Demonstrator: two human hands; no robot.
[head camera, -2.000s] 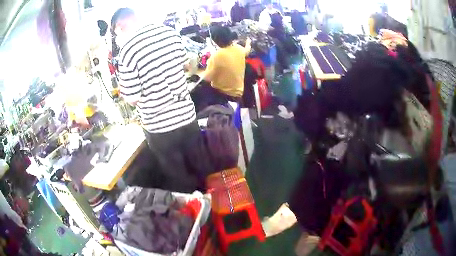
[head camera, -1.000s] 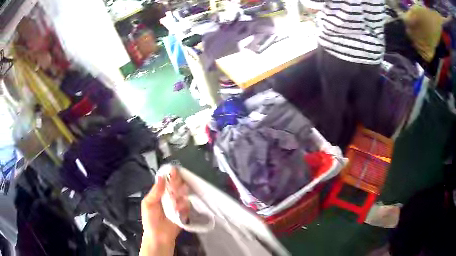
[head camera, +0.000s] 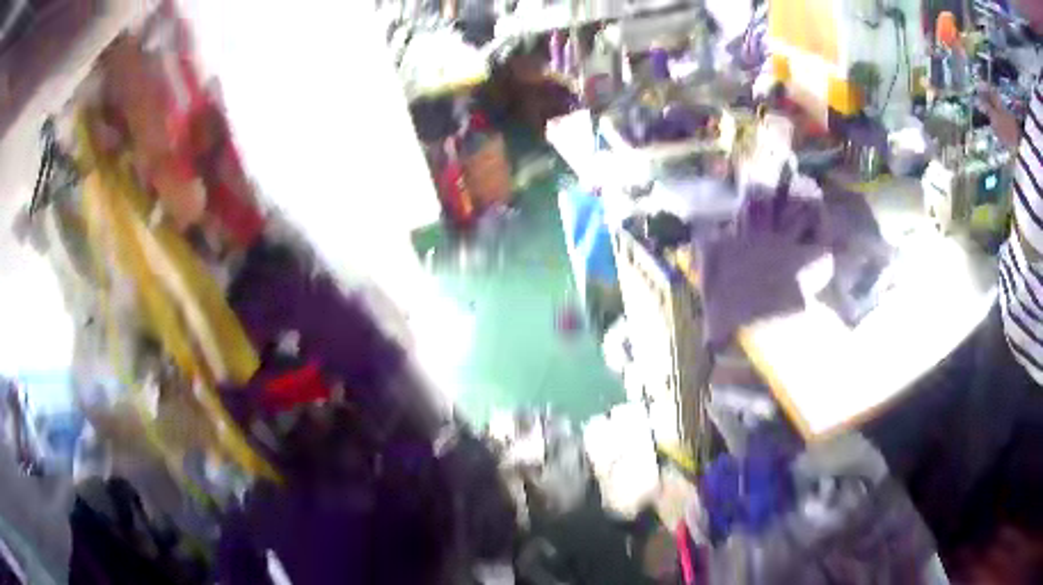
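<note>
Neither of my hands shows in this blurred frame. Nearest in front of me at the bottom right is grey cloth (head camera: 852, 520) heaped beside a bright blue bundle (head camera: 749, 491). Dark cloth (head camera: 343, 503) lies piled at the bottom left. A white table (head camera: 881, 366) with a wooden edge stands at the right, with dull purple-grey cloth (head camera: 755, 269) over its left part.
Yellow and red strips (head camera: 172, 274) hang at the left beside a white pillar (head camera: 309, 126). Green floor (head camera: 520, 331) shows in the middle. A person in a striped top (head camera: 1026, 229) is cut off at the right edge.
The view has swung left, so the table, grey heap and person sit further right. The hand holding a white strip, seen one second ago, is out of the picture, as is the red stool.
</note>
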